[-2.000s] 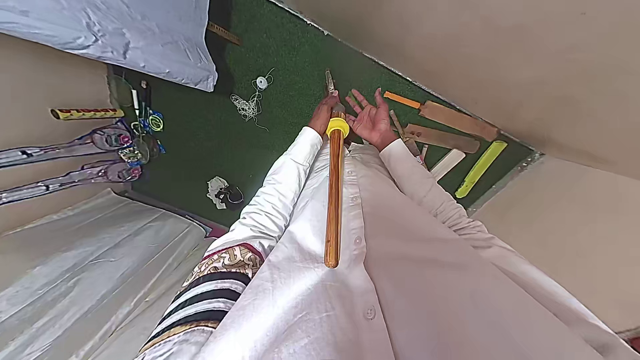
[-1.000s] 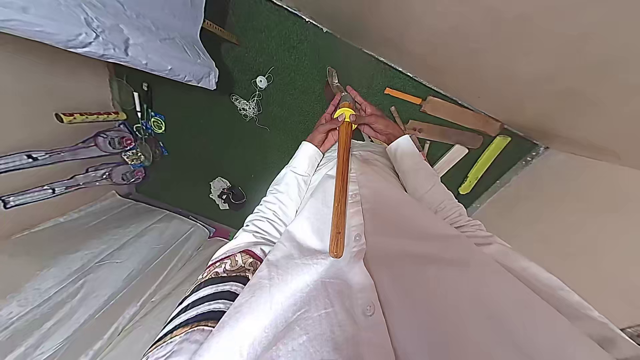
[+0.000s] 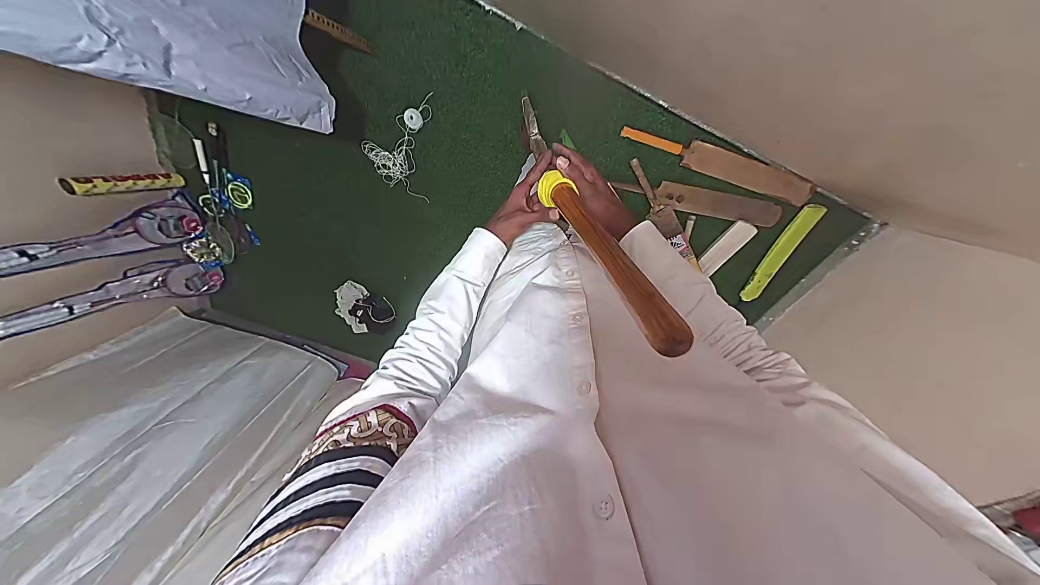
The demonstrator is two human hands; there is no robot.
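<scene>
A tool with a smooth brown wooden handle (image 3: 626, 272) points down and to the right across the front of my white shirt. A yellow collar (image 3: 557, 188) rings the handle near my hands, and a narrow metal part (image 3: 531, 126) sticks out beyond them. My left hand (image 3: 522, 201) grips the tool from the left, by the collar. On the other side my right hand (image 3: 591, 188) closes around the same part. The fingers partly hide how the metal and the handle join.
Cricket bats (image 3: 743, 171) and a yellow-green bat (image 3: 782, 252) lie by the wall on the right. Tangled white string (image 3: 392, 162) with a spool (image 3: 413, 119) rests on the green carpet (image 3: 455, 73). Rackets (image 3: 166, 280) are at left, near a cloth-covered surface (image 3: 162, 390).
My right hand, spread apart from the tool two seconds ago, is now closed on it. The handle's lower end has swung to the right.
</scene>
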